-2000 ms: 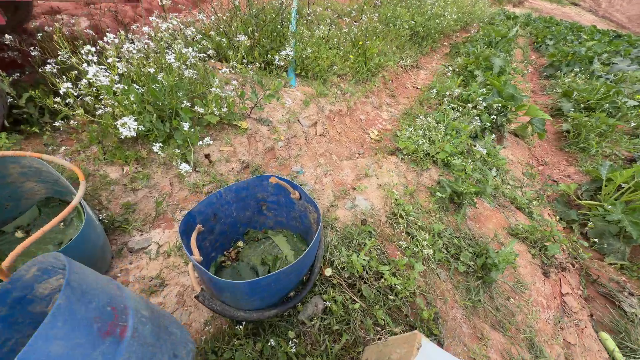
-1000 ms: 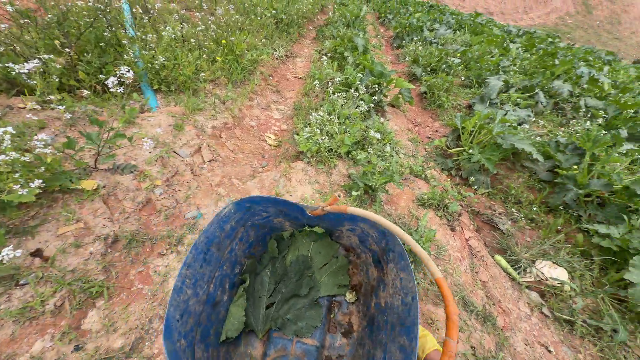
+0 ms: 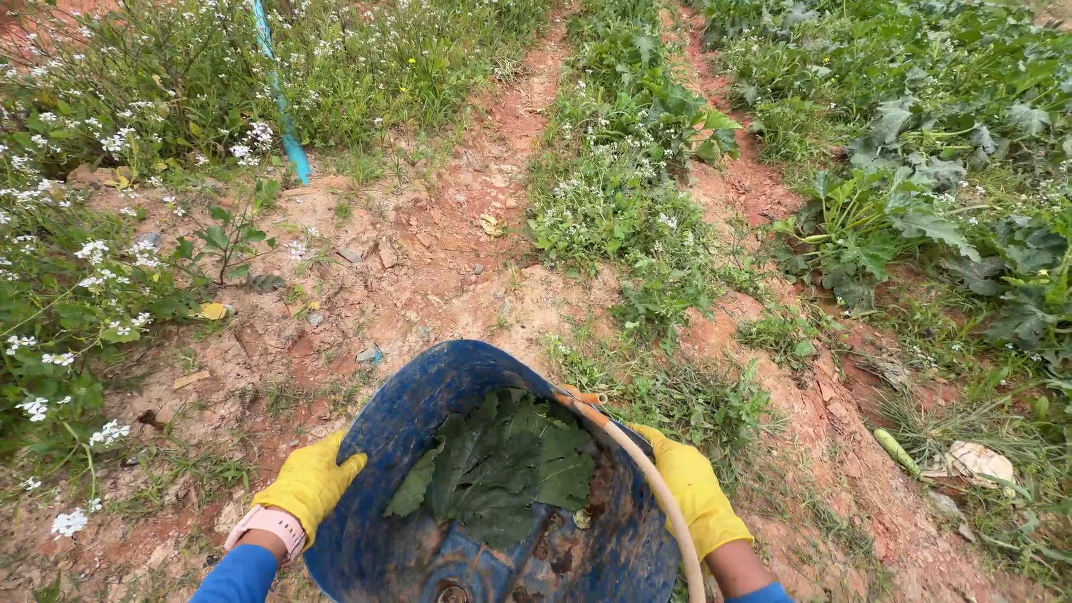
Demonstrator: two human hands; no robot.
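Observation:
A blue plastic bucket (image 3: 394, 419) with dirt-stained inner walls is held between my two hands, its mouth tilted toward me. Large green leaves (image 3: 502, 469) lie inside it. My left hand (image 3: 314, 481), in a yellow rubber glove with a pink band at the wrist, grips the left rim. My right hand (image 3: 691, 486), gloved the same way, is at the right side of the bucket, partly hidden behind the hose-covered handle (image 3: 653, 477); its fingertips are out of sight.
White-flowering weeds (image 3: 92, 276) grow at the left beside a turquoise post (image 3: 289, 134). Rows of broad-leaved plants (image 3: 871, 218) run away at the right, with a reddish dirt furrow (image 3: 494, 176) between strips of growth. A slim green vegetable (image 3: 896, 452) lies on the ground at the right.
Both gloved hands are now plainly in view on the bucket; one second ago only a bit of yellow glove showed at the right. The view has turned right since two seconds ago.

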